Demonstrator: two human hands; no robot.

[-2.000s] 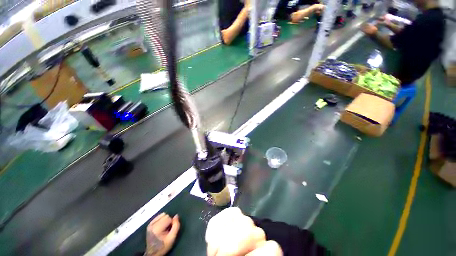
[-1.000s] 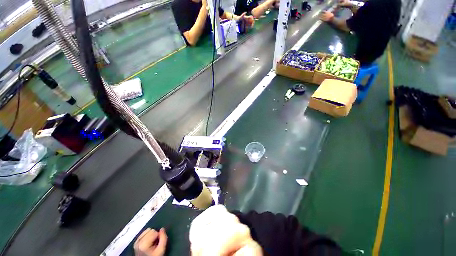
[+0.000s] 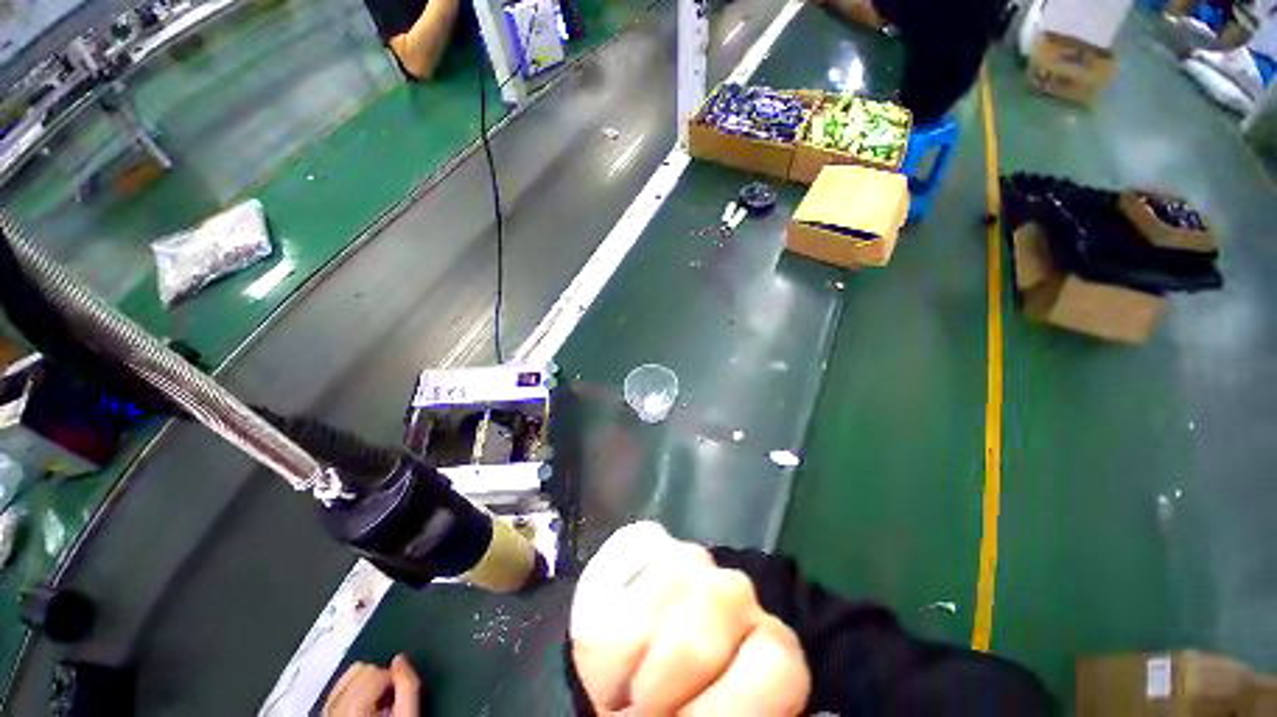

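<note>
The electric screwdriver (image 3: 420, 528), black with a tan nose, hangs tilted from its ribbed metallic hose. Its nose is over the near end of the silver-white screw feeder (image 3: 483, 378). My right hand (image 3: 686, 630) is a large, overexposed fist at the bottom centre, right of the nose, with a gap between them. Its fingers are curled, and whether it holds anything is unclear. My left hand (image 3: 375, 689) is at the bottom edge, mostly cut off, with only curled fingers visible. Small shiny screws (image 3: 500, 625) lie scattered on the green bench between the hands.
A clear plastic cup (image 3: 651, 394) stands right of the feeder. Open cartons of small parts (image 3: 798, 158) and a brown carton (image 3: 849, 214) are farther up the bench. The dark conveyor belt (image 3: 406, 294) runs along the left. A black cable (image 3: 496, 238) hangs behind the feeder. People are partly visible across the top.
The view has swung right, so the bench things sit farther left. The screwdriver is more tilted, and a gap now shows between its nose and my right fist. My left hand is lower and more cut off.
</note>
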